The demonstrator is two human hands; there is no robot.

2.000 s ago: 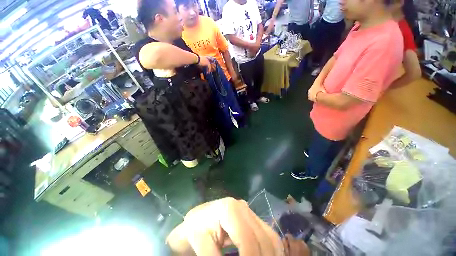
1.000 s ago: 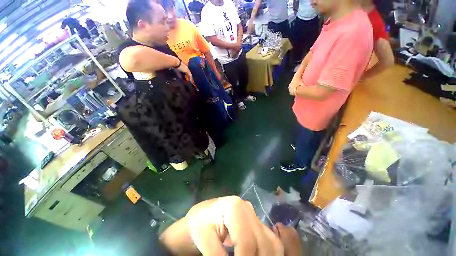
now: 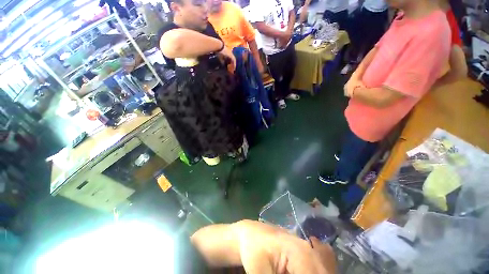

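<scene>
My left hand is at the bottom centre, cut off by the lower edge. Its back faces me and its fingers bend down, so what they hold is hidden. A browner bit of skin beside it looks like part of my right hand, mostly hidden and cut off. Just beyond the hands is an open-topped clear plastic bag with a shiny rim. A dark round mass shows in or behind it.
An orange-yellow table with plastic-wrapped goods is at right. A person in a pink shirt stands beside it. Other people and a patterned dark skirt stand across the green aisle. A drawer desk is at left. Glare covers the lower left.
The camera view has shifted back and forth. My left hand now sits lower and farther right, showing its back more and its fingers less. The people have hardly moved.
</scene>
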